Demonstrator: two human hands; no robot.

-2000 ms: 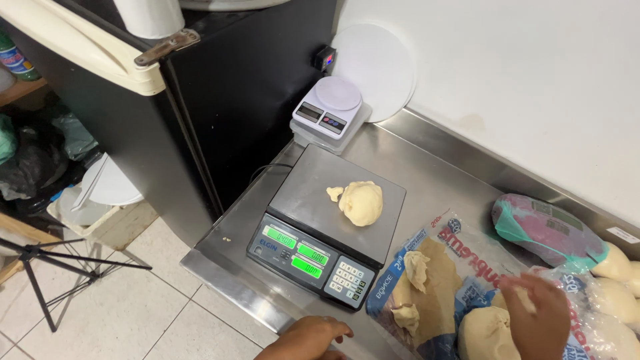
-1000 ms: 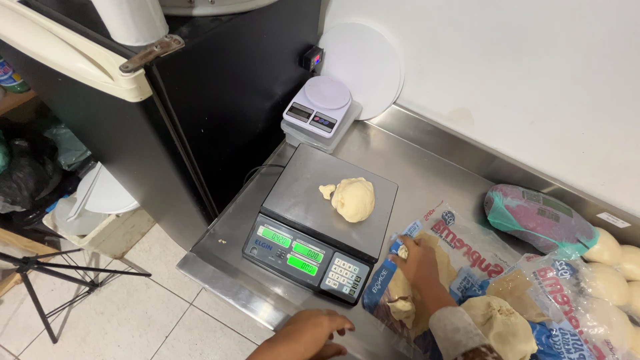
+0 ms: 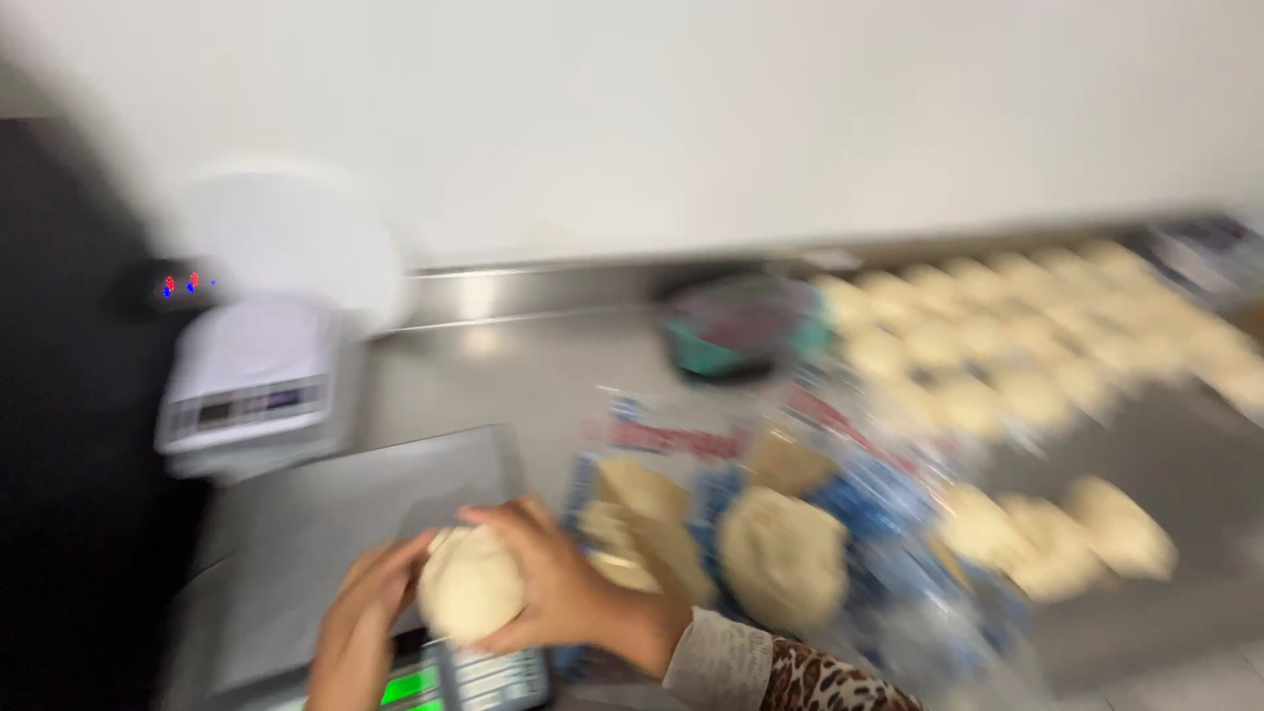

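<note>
A ball of pale dough (image 3: 472, 585) is held over the front edge of a digital scale with a flat metal pan (image 3: 326, 543). My right hand (image 3: 553, 573) grips the dough from the right. My left hand (image 3: 370, 617) is at its left side, fingertips against it; blur hides how firmly they press. Beside the scale, a larger dough lump (image 3: 782, 555) rests on printed plastic bags (image 3: 879, 553), with smaller dough pieces (image 3: 617, 553) to its left. The scale's green display and keypad show partly below my hands.
A small white kitchen scale (image 3: 252, 380) stands at the back left before a white round disc (image 3: 296, 237). A teal and purple bundle (image 3: 746, 326) lies near the wall. Rows of dough balls (image 3: 987, 341) and several loose ones (image 3: 1052, 543) cover the steel counter's right side.
The dough that lay on the scale pan is now up between my hands. My right hand has come left from the bags to the scale. The view has swung right and is blurred.
</note>
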